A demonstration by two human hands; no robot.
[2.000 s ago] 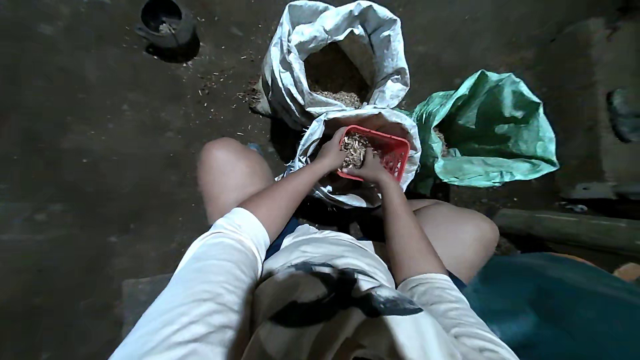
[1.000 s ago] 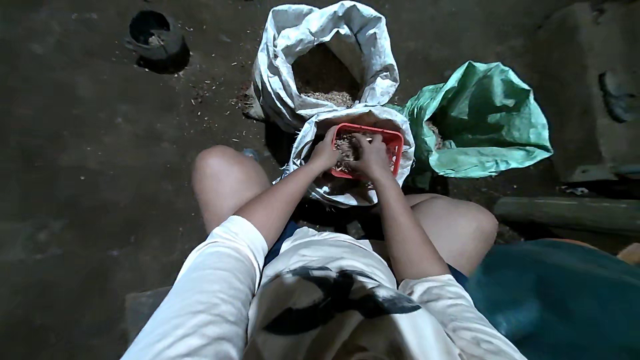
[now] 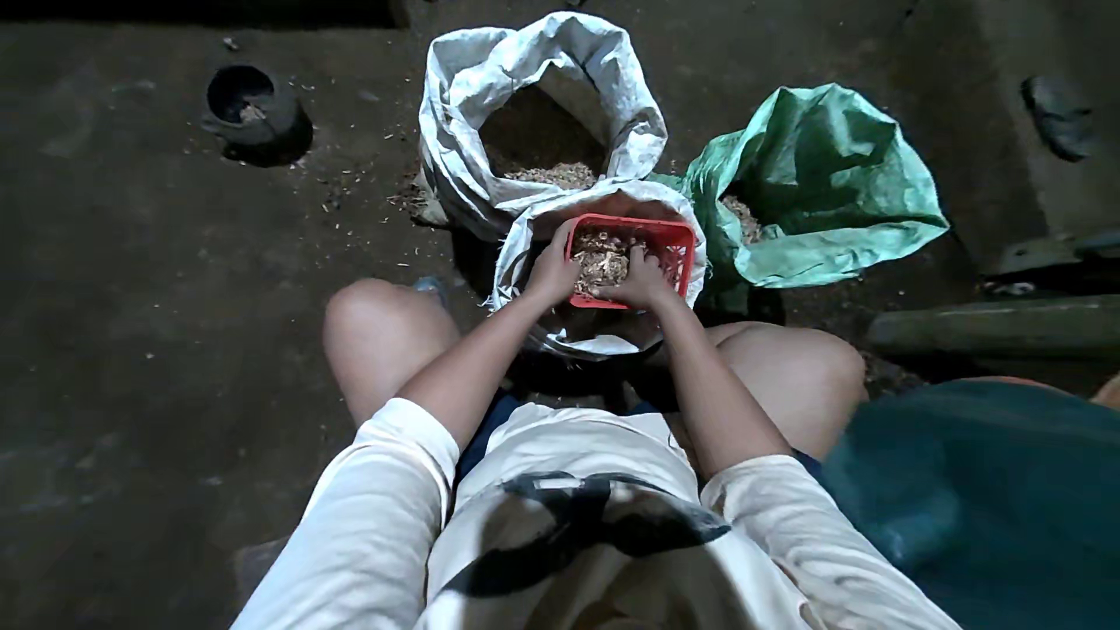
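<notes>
A red plastic basket (image 3: 681,229) is held over the mouth of the nearer white woven sack (image 3: 516,254). My left hand (image 3: 555,269) grips the basket's left rim. Inside the basket lies a heap of pale and brown dry bits (image 3: 602,262); I cannot tell exactly what they are. My right hand (image 3: 640,278) reaches over the near rim, its fingers in the heap and spread, partly hidden by the bits. Beyond stands a larger white woven sack (image 3: 451,131) with similar loose material at its bottom.
To the right is a green woven sack (image 3: 840,241) with some material inside. A dark pot (image 3: 276,118) stands at the upper left, with bits scattered on the floor near it. A pole (image 3: 997,328) and a dark green rounded surface (image 3: 989,499) lie at the right.
Two seconds ago both hands were around the heap at the basket's left; since then my right hand has shifted within the basket. My left hand has stayed at the left rim.
</notes>
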